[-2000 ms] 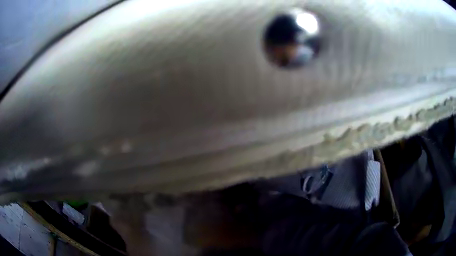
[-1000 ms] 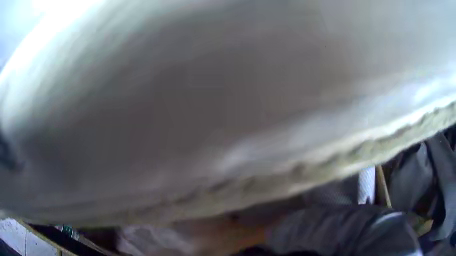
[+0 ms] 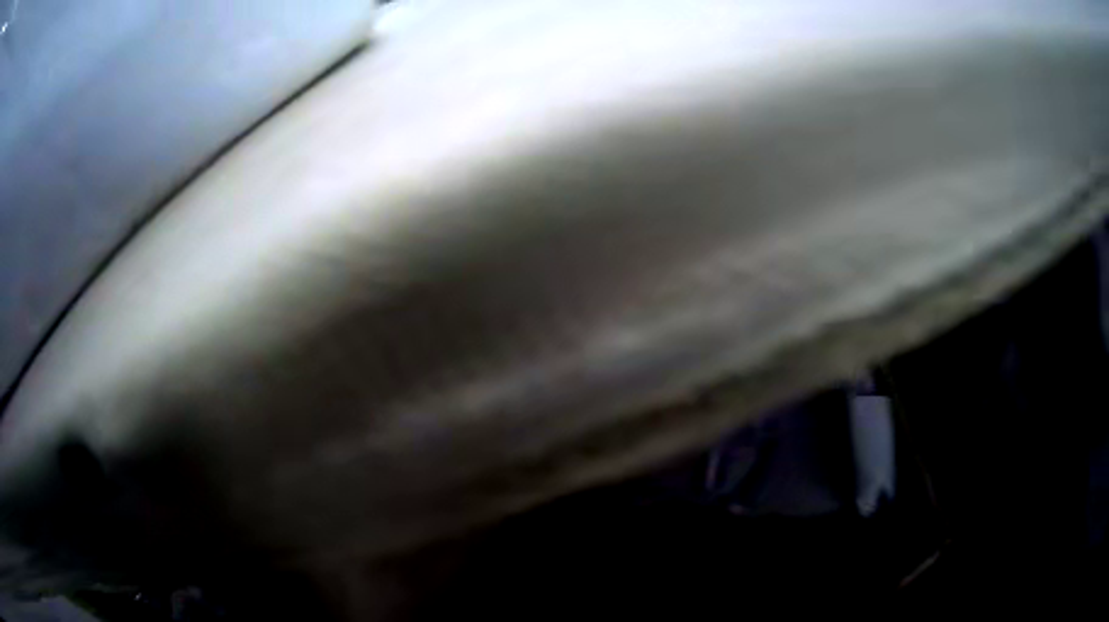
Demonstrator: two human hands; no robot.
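Note:
The pale worktable cover (image 3: pixel 584 280) fills most of the view, blurred, with its rough edge running from lower left to upper right. Below the edge, the space is very dark. A small pale strip (image 3: pixel 872 450) and dim greyish material (image 3: pixel 791 468) show there at the lower right. A faint brownish blur shows at the bottom, left of centre; I cannot tell whether it is a hand. Neither of my hands can be made out.
A smooth bluish-white surface (image 3: pixel 134 134) lies at the upper left, bounded by a dark curved line. Small pale and greenish bits show at the bottom left corner, too blurred to name.
The cover's edge has shifted and tilts more steeply. The view below it is much darker. The dark grey sleeve and the skin-toned blur seen at the bottom a second ago are no longer clear.

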